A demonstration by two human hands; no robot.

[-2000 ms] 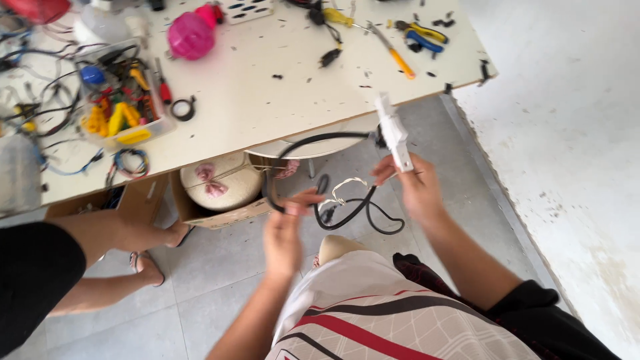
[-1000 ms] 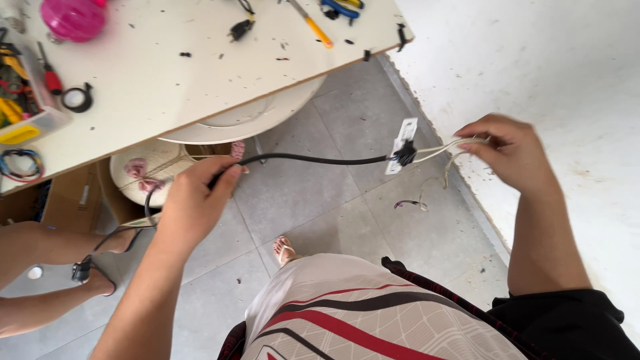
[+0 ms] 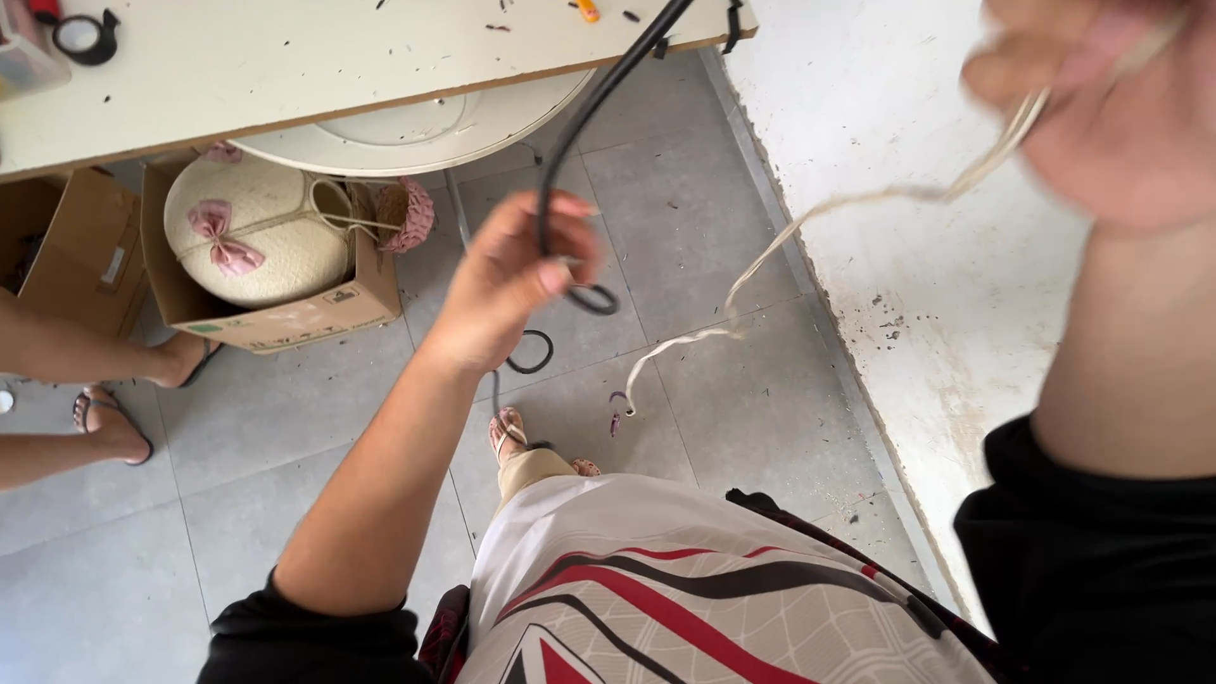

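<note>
My left hand, at the middle of the view, is closed around a black cable. From it the cable runs up over the table edge and out of the top of the view; below, it hangs in loops. At the upper right my right hand, blurred, grips twisted white wires. These wires droop down and left, with a small purple piece by their lower end above the floor. The white plate seen earlier is out of view.
The white table at the upper left bears black tape and scraps. Under it stand a cardboard box with a cream pot and a round white disc. Another person's legs are at the left, a white wall at the right.
Both hands have moved up from one second ago, the right one to the upper right corner. The white plate, between my hands then, has left the view. The view has shifted.
</note>
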